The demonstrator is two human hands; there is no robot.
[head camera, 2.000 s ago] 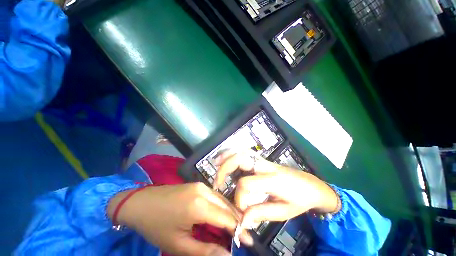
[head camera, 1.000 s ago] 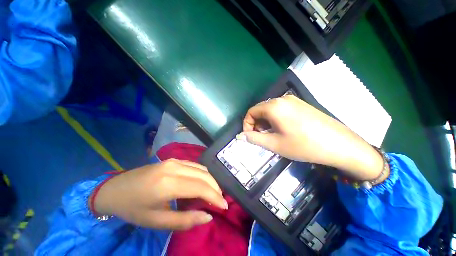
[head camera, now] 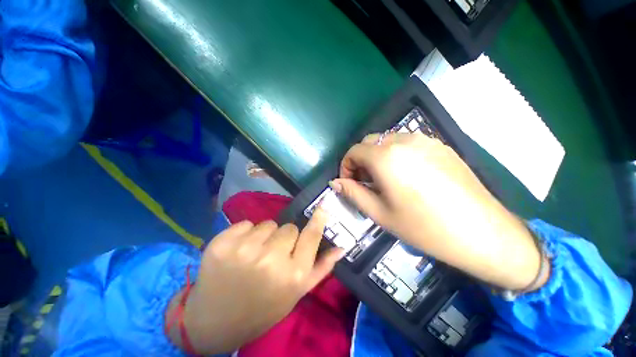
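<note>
A black foam tray (head camera: 362, 279) holds several opened phone assemblies side by side. My left hand (head camera: 261, 275) has its index fingertip on the near end of the first phone (head camera: 343, 217), thumb at that phone's lower edge; I see nothing held in it. My right hand (head camera: 411, 188) is over the same phone, with thumb and index tips close together at its upper edge. Whether they pinch a small piece cannot be told. The phone's far part is hidden under my right hand. A second phone (head camera: 403, 275) and a third (head camera: 450, 324) lie beside it.
A white sheet with a toothed edge (head camera: 498, 118) lies beyond the tray. Another black tray (head camera: 446, 35) with a phone is at the top. The green bench (head camera: 279, 77) curves up to the left. Another person's blue sleeve (head camera: 45, 84) is at the left edge.
My hands were together over the tray, then parted. My left hand has since moved right and up onto the first phone. My right hand stays at that phone's upper edge.
</note>
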